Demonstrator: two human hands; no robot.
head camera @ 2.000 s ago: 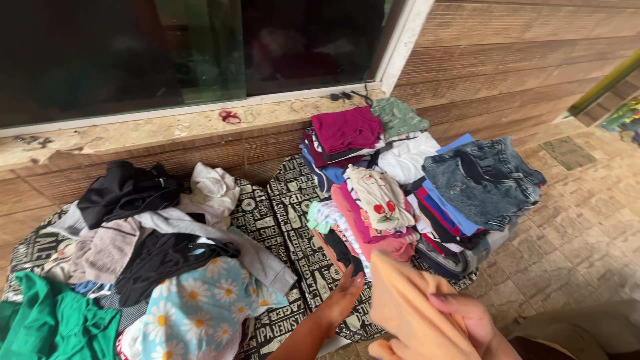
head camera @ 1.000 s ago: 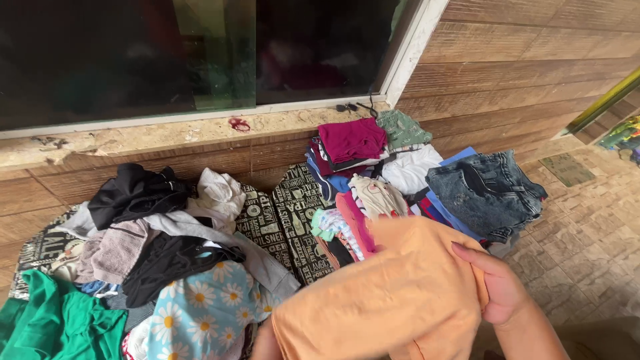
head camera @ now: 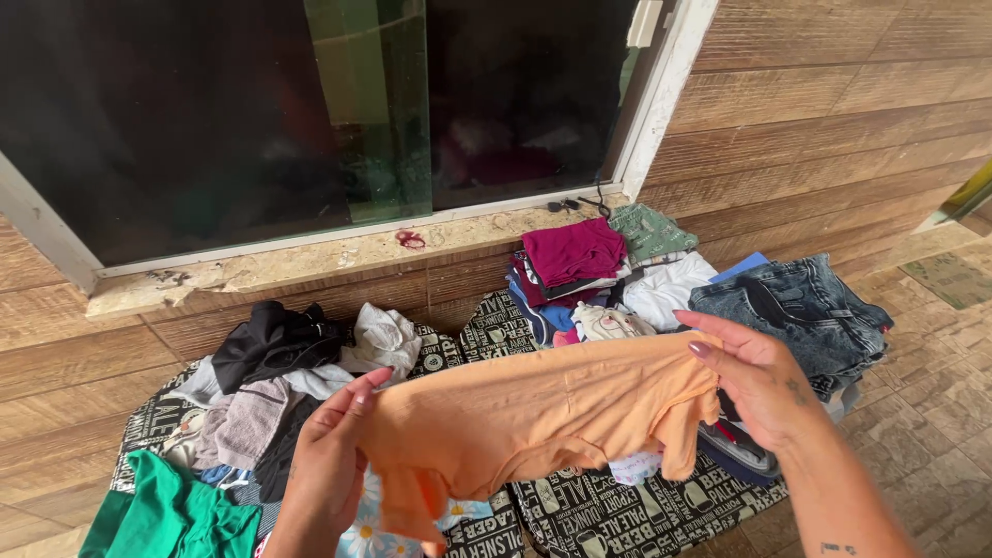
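An orange cloth garment [head camera: 535, 411] is stretched sideways between my two hands. My left hand [head camera: 333, 449] pinches its left end, and my right hand [head camera: 756, 380] grips the upper right end between thumb and fingers. Behind and left of it lies a loose heap with a black garment [head camera: 271, 341], a greyish-pink cloth [head camera: 244, 426], a green garment [head camera: 170, 511] and a blue daisy-print cloth [head camera: 380, 519], partly hidden. Beyond my right hand are folded stacks, topped by a magenta garment [head camera: 573, 252], a green printed one [head camera: 651, 232] and denim jeans [head camera: 790, 310].
The clothes rest on black cushions with printed lettering [head camera: 620, 515]. A stone window sill [head camera: 310, 267] runs behind them, holding a dark red band [head camera: 411, 239] and sunglasses [head camera: 563, 205]. Wood-look tiles [head camera: 814, 101] cover the wall; stone-look floor tiles [head camera: 930, 395] lie at right.
The orange garment, bunched near the right stacks two seconds ago, is now spread lengthwise. My left hand has come into clear view at its left end.
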